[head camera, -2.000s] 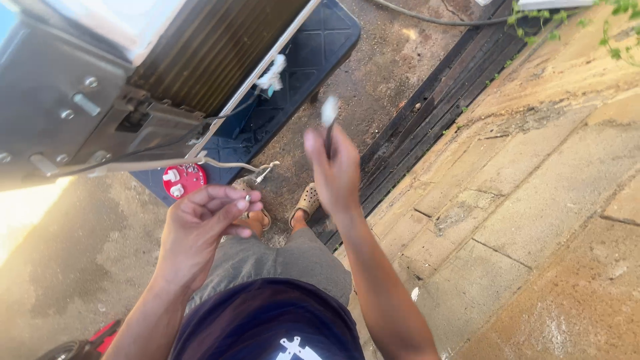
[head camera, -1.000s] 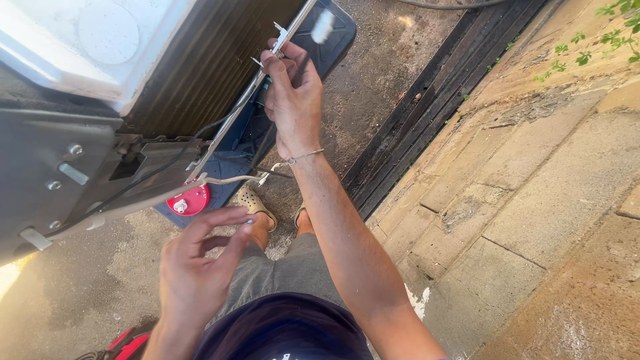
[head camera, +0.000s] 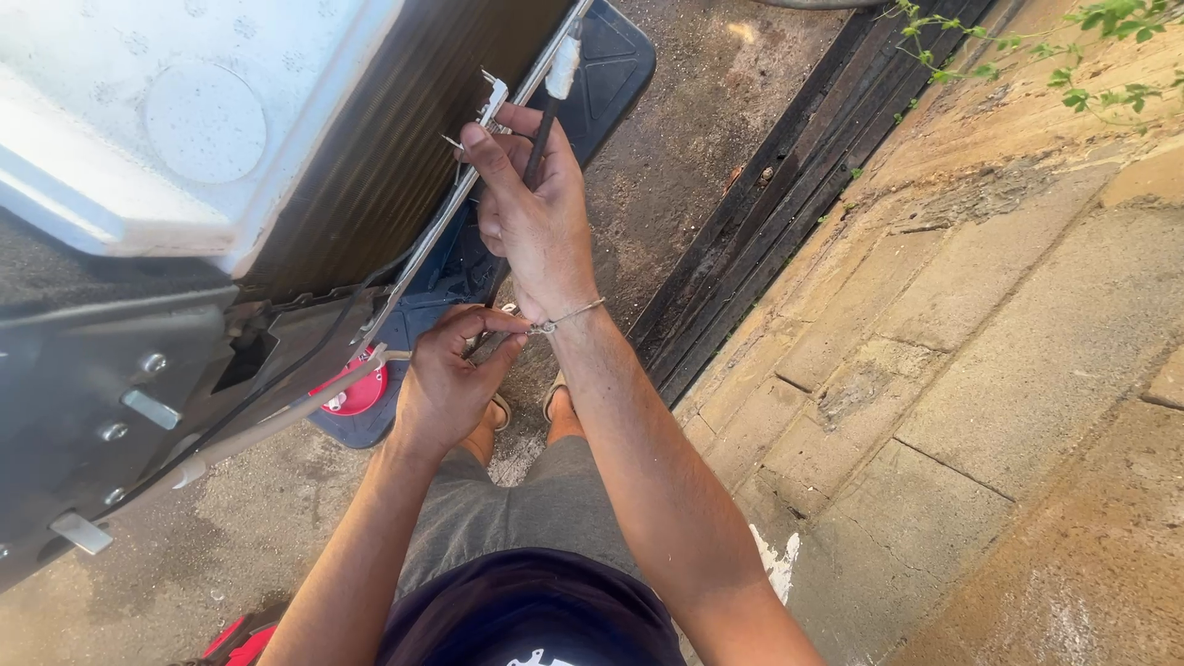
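My right hand is at the metal edge of a finned coil. Between its thumb and fingers is a small white bracket, and a dark-handled brush with a white fuzzy tip lies across the same hand, tip upward. A thin bracelet circles my right wrist. My left hand is lower, its thumb and forefinger pinched on a tiny metal piece beside the bracelet's clasp. The piece is too small to name, and whether it touches the bracelet cannot be told.
Left of me stands the appliance's grey metal panel with bolts, a black cable and a beige hose. Under it are a dark plastic base and a red round container. A block wall with a vine rises on the right.
My right hand, with the brush, has moved up and left from beside my feet to the coil's edge. My left hand has come up close to my right wrist.
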